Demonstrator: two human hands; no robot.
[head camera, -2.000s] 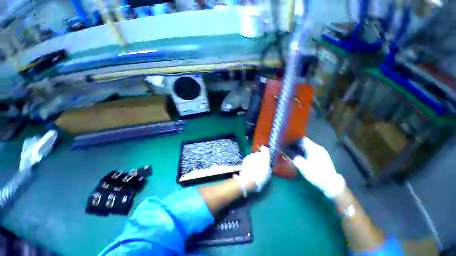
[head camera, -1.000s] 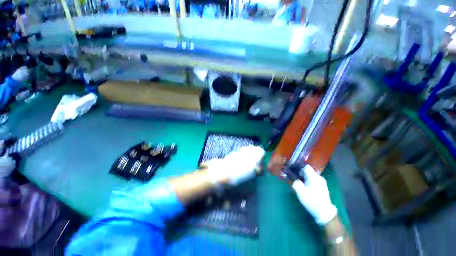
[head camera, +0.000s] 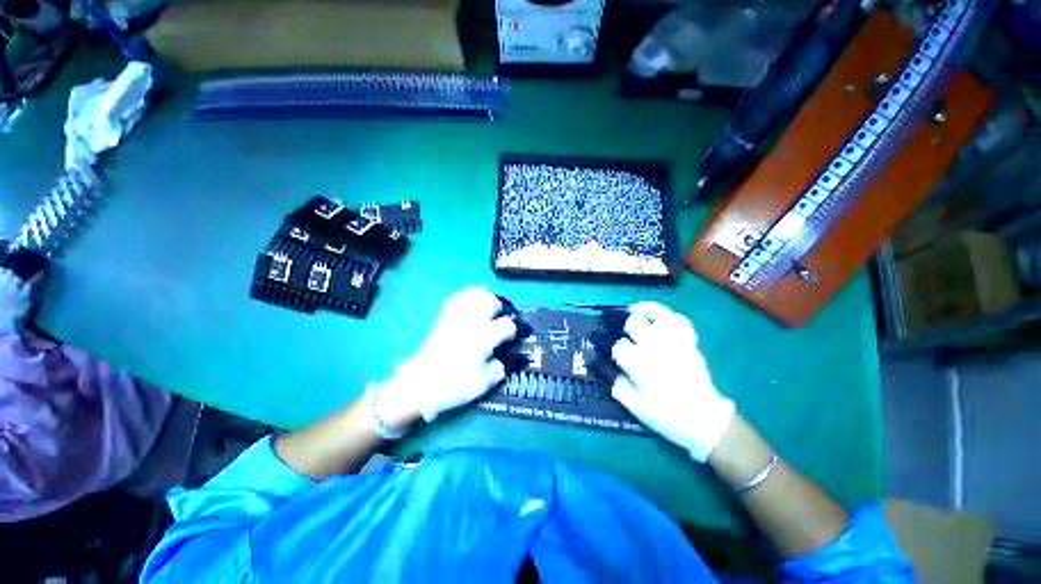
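Note:
The black jig cover plate (head camera: 557, 338), with pale handwriting and cut-outs, lies over the jig base (head camera: 571, 420) in front of me. Heat sink fins show along its near side. My left hand (head camera: 454, 351), white-gloved with black fingertips, grips the plate's left end. My right hand (head camera: 671, 376), gloved the same way, grips its right end. The fingers hide both ends, and I cannot tell if the plate sits fully flat. The screw tray (head camera: 584, 217), full of tiny silvery pieces, is just beyond the jig.
Heat sink assemblies (head camera: 322, 265) cluster at left. A clear component tube (head camera: 850, 160) slants over an orange-brown board (head camera: 788, 260) at right, beside a dark electric screwdriver (head camera: 767, 100). Bluish tubes (head camera: 348, 96) and a white device (head camera: 548, 32) are at the back. Another person's pink sleeve (head camera: 80, 416) is at far left.
My right hand has left the component tube and moved to the jig. My left hand has come back from over the tray to the plate. The view has tilted down.

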